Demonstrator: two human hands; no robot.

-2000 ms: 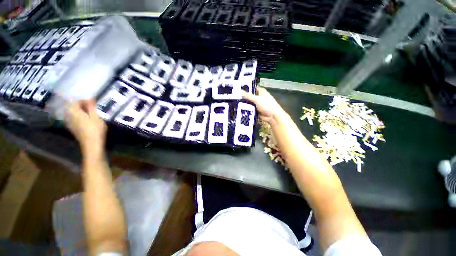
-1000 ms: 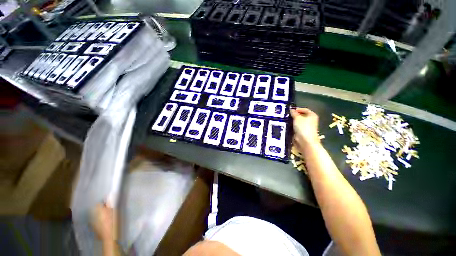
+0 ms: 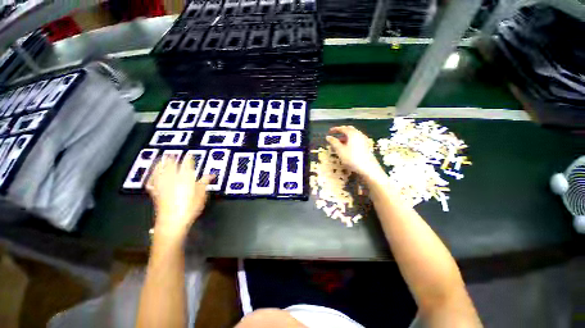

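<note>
A black parts tray point(image 3: 250, 139) lies flat on the dark green bench, holding two rows of upright white frame parts with sideways ones between. My left hand point(image 3: 176, 189) is over the lower left frames, fingers spread; whether it grips a frame cannot be told. My right hand point(image 3: 349, 147) is right of the tray, above the small loose tabs point(image 3: 332, 186), thumb and fingertips near each other; whether a tab is between them is too blurred to tell. A larger heap of white and yellow-tan strips point(image 3: 417, 157) lies further right.
A tall black tray stack point(image 3: 240, 70) stands behind the tray. A grey-white interleaf sheet point(image 3: 96, 141) drapes beside another filled tray point(image 3: 32, 122) at the left. A metal post point(image 3: 426, 57) rises behind the heap. A small round fan point(image 3: 573, 192) is at the right edge.
My left hand has let go of the interleaf sheet, which now lies bunched at the left, and has moved onto the tray. My right hand has left the tray's right edge for the loose tabs.
</note>
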